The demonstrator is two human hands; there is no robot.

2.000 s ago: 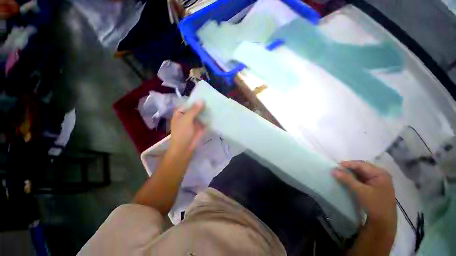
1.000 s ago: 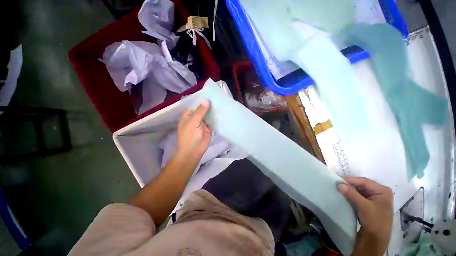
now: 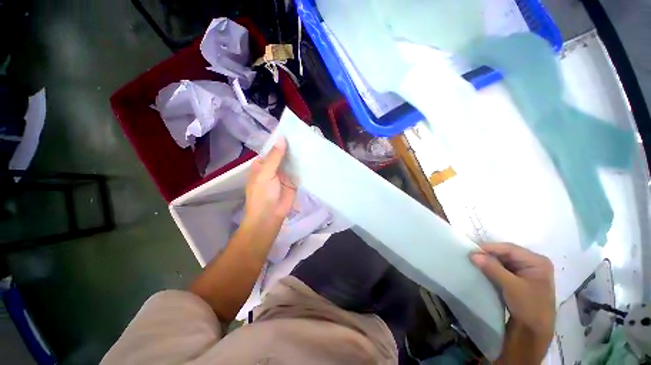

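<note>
A long pale mint cut strip is stretched diagonally above my lap. My left hand is bare and grips its upper left end between thumb and fingers. My right hand is bare and pinches the strip near its lower right end, which hangs down past the hand. The fingers under the strip are partly hidden. Darker green cut pieces lie on the white table, partly over the blue basket's rim.
A blue basket holds pale green and white pieces. A red bin holds crumpled white cloth. A white bin with white scraps stands below the table edge. The sewing machine's needle area is at the right.
Since two seconds ago the view has shifted, showing more of the bins and the machine's needle area. Both hands still hold the strip, nearly the same way.
</note>
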